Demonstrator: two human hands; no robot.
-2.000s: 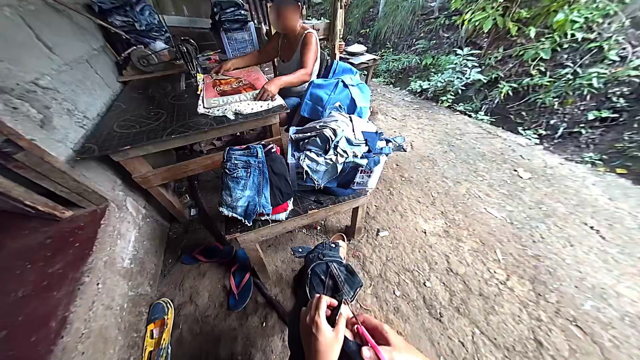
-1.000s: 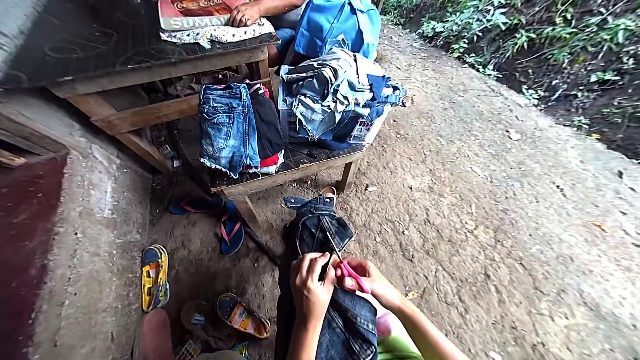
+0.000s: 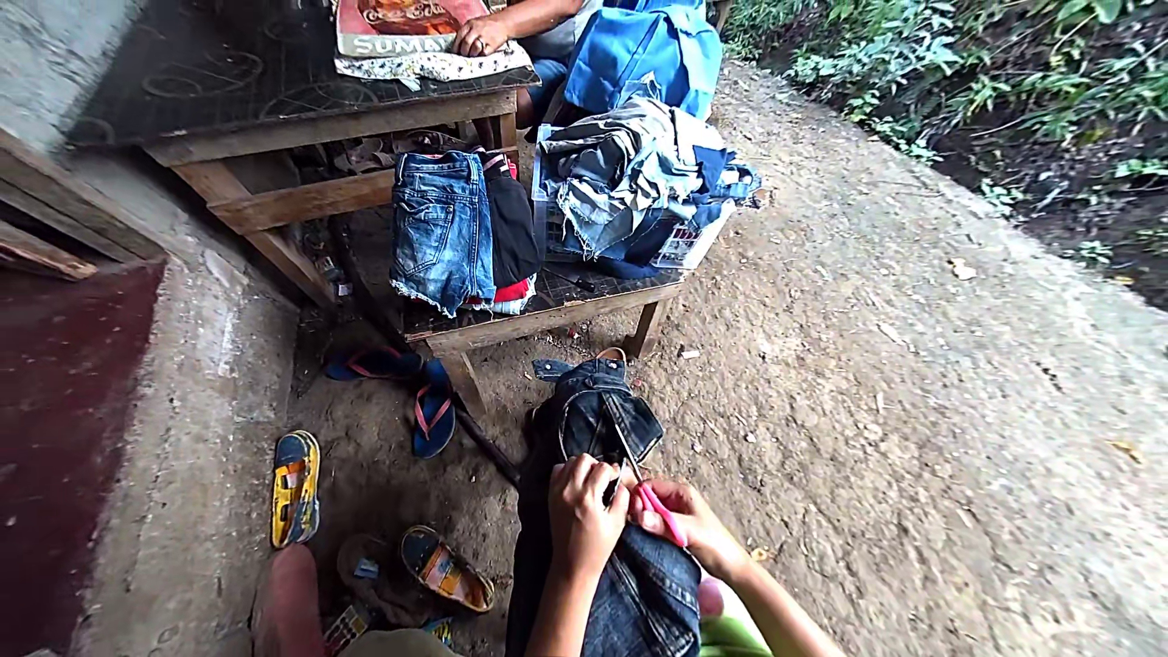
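Dark denim jeans (image 3: 643, 593) lie across my lap and leg, stretching toward the low wooden bench. My right hand (image 3: 683, 525) grips pink-handled scissors (image 3: 664, 513), whose metal blades point up and away over the denim. Just beside them, my left hand (image 3: 587, 511) pinches the denim near the blades; a small dark item shows at its fingers, too unclear to name. The blades look slightly apart, and whether cloth lies between them cannot be told. The far end of the jeans, with a loose flap, spreads out ahead of both hands.
Folded denim shorts (image 3: 442, 228) and a plastic crate (image 3: 698, 239) heaped with denim sit on the low bench (image 3: 557, 315). Behind, a person's hand (image 3: 481, 36) rests on cloth at a dark table (image 3: 274, 73). Flip-flops (image 3: 433, 422) and yellow-blue shoes (image 3: 295, 488) lie on the dirt ground.
The view has tilted down since the first frame, showing more of the jeans and my forearms. Both hands stay close together at the denim, scissors still in the right.
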